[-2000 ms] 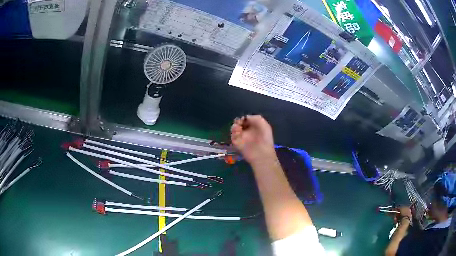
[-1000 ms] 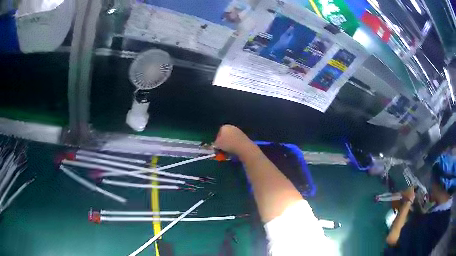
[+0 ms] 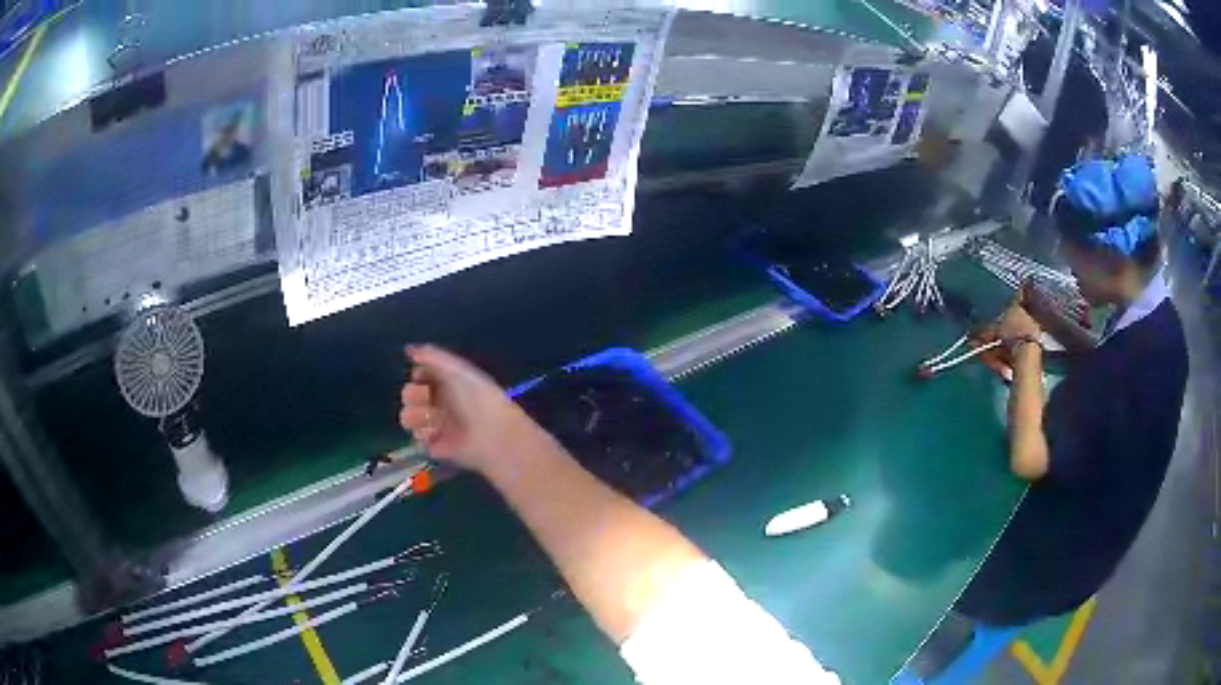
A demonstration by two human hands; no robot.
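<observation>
My right hand [image 3: 455,415] reaches in from the lower right, its forearm passing over the near left part of the blue tray of small black pieces [image 3: 623,422]. Its fingers are curled; a small dark spot shows at the fingertips, but I cannot tell if it is a held piece. My left hand is not in view. White cables [image 3: 308,569] lie on the green mat at lower left, with red ends [image 3: 181,654] and thin dark strands at the other ends. An orange piece [image 3: 422,482] sits just below my hand, at one cable's end.
A handheld fan [image 3: 161,361] stands at the left behind the metal rail [image 3: 288,515]. A printed sheet [image 3: 462,161] hangs ahead. A small white bottle [image 3: 803,518] lies right of the tray. A second blue tray [image 3: 830,284] and another worker [image 3: 1098,388] with cables are farther right.
The view has turned right, so the fan, sheet and cables sit farther left and more of the other worker shows. My right hand has lifted from the rail beside the orange piece.
</observation>
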